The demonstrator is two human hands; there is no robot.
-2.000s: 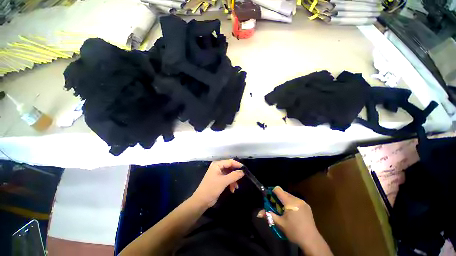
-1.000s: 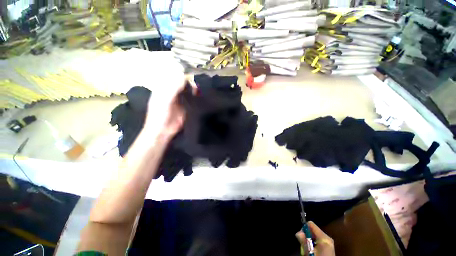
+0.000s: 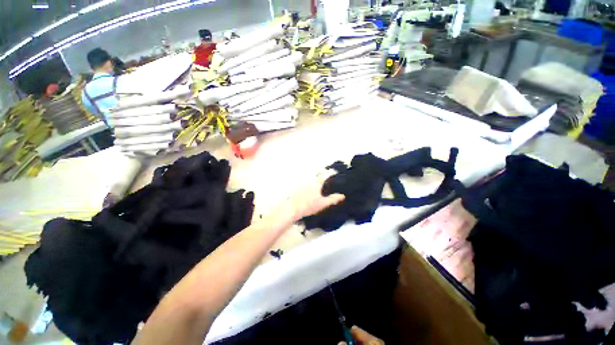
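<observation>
My left hand point(image 3: 315, 198) reaches across the table onto the left side of the smaller black fabric pile point(image 3: 357, 189). Its fingers lie against the dark cloth, and whether they grip a piece cannot be seen. My right hand point(image 3: 366, 336) is cut off by the bottom edge and holds the scissors point(image 3: 339, 315), with their dark blades pointing up over the dark lap. The larger black pile point(image 3: 135, 249) lies to the left of my left forearm. Looped black strips point(image 3: 421, 176) lie at the right of the smaller pile.
A red-and-brown object point(image 3: 244, 141) stands before stacked bundles point(image 3: 259, 81) with yellow edging. The cardboard box point(image 3: 431, 303) is right of my lap. A black heap point(image 3: 546, 236) lies over the pinkish printed sheet point(image 3: 445, 236). Two people are in the back left.
The view has swung right and up. My left hand has moved from the larger black pile to the smaller one. My right hand still holds the scissors, low in the picture.
</observation>
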